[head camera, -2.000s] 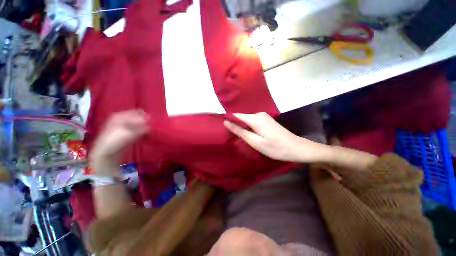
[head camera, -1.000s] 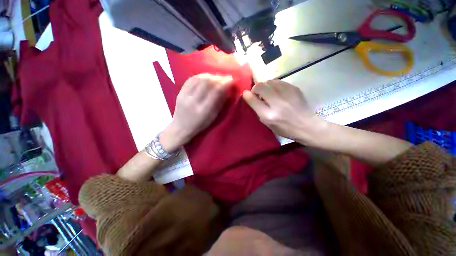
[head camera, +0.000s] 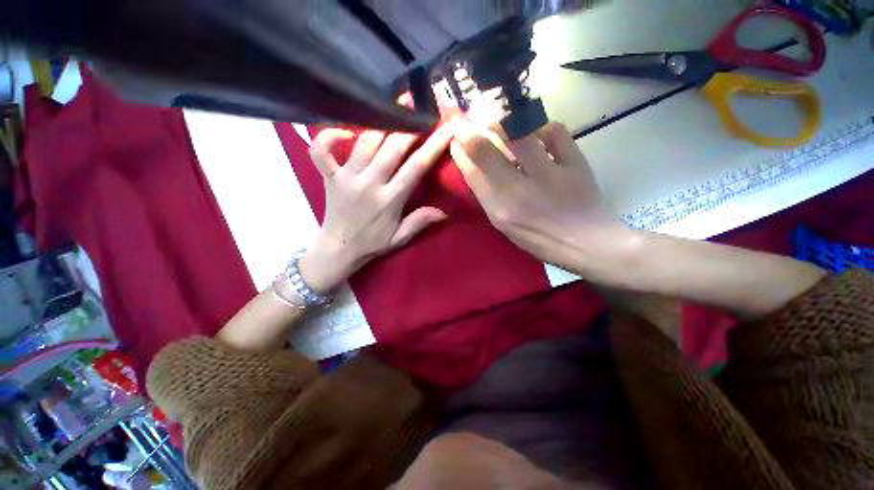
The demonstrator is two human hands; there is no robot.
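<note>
A dark red garment panel [head camera: 450, 258] lies on the pale table and runs down to the lap. My left hand [head camera: 374, 191] lies spread on the panel, palm down, fingertips close to the needle area. My right hand [head camera: 527, 187] is at the panel's right edge, fingers bent, fingertips beside the presser foot [head camera: 450, 100]; whether it pinches the edge is hidden. The sewing machine head [head camera: 287, 62] crosses the top of the view, with a bright glow at the needle. A small black block [head camera: 523, 117] sits just above my right fingers.
Shears [head camera: 690, 67] with one red and one yellow loop lie right of the machine. Another red piece [head camera: 144, 201] lies at left. A printed scale [head camera: 738, 182] runs along the table's front edge. A blue basket [head camera: 832, 251] shows at right, racks and supplies at lower left.
The panel was laid under the machine head after being held near the lap. My left hand has opened from a curled grip to spread flat. My right hand has moved slightly up toward the foot.
</note>
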